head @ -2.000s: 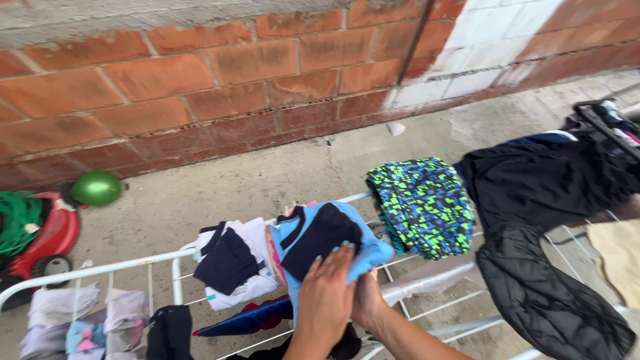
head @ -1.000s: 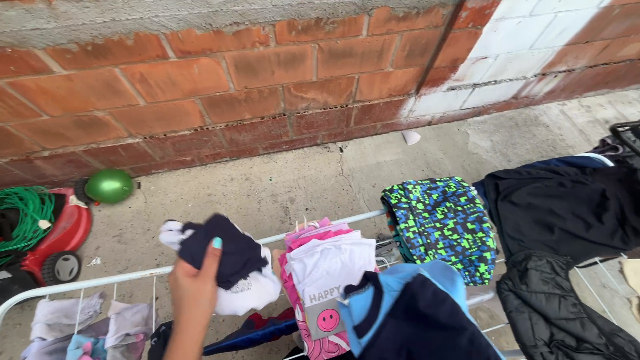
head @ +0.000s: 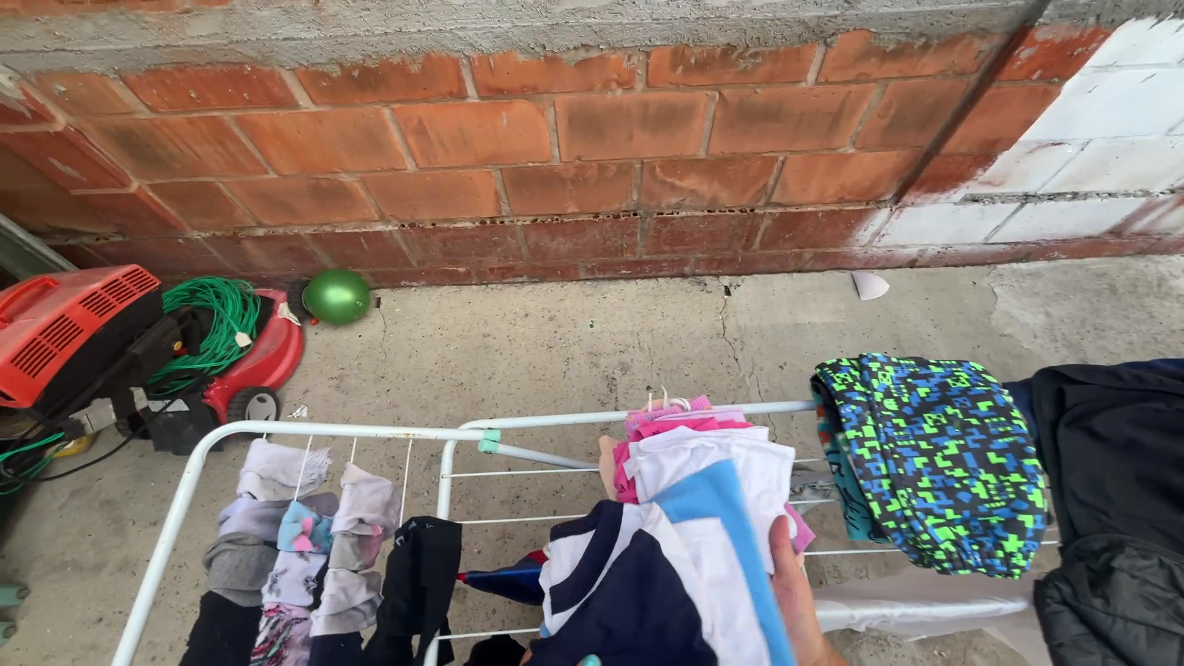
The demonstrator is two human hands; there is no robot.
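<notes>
My right hand (head: 797,597) holds the right side of a stack of folded clothes over the white drying rack (head: 338,429). On top lies a navy and white garment (head: 638,592), with a light blue one (head: 726,504) under it. White (head: 680,458) and pink folded clothes (head: 689,413) lie beneath and behind. Of my left hand (head: 589,660) only a painted fingertip shows at the bottom edge, on the navy and white garment; the rest is hidden. Socks (head: 277,467) hang on the rack's left part, beside a black garment (head: 421,573).
A green, blue and black patterned garment (head: 934,462) lies on the rack to the right, next to dark clothes (head: 1110,444) and a black puffer garment (head: 1115,601). A red lawn mower (head: 268,351) with green cord and a green ball (head: 337,297) stand by the brick wall (head: 592,129).
The navy and white garment, in my left hand one second ago, now lies over the light blue one. The light blue garment has moved left, onto the white and pink clothes.
</notes>
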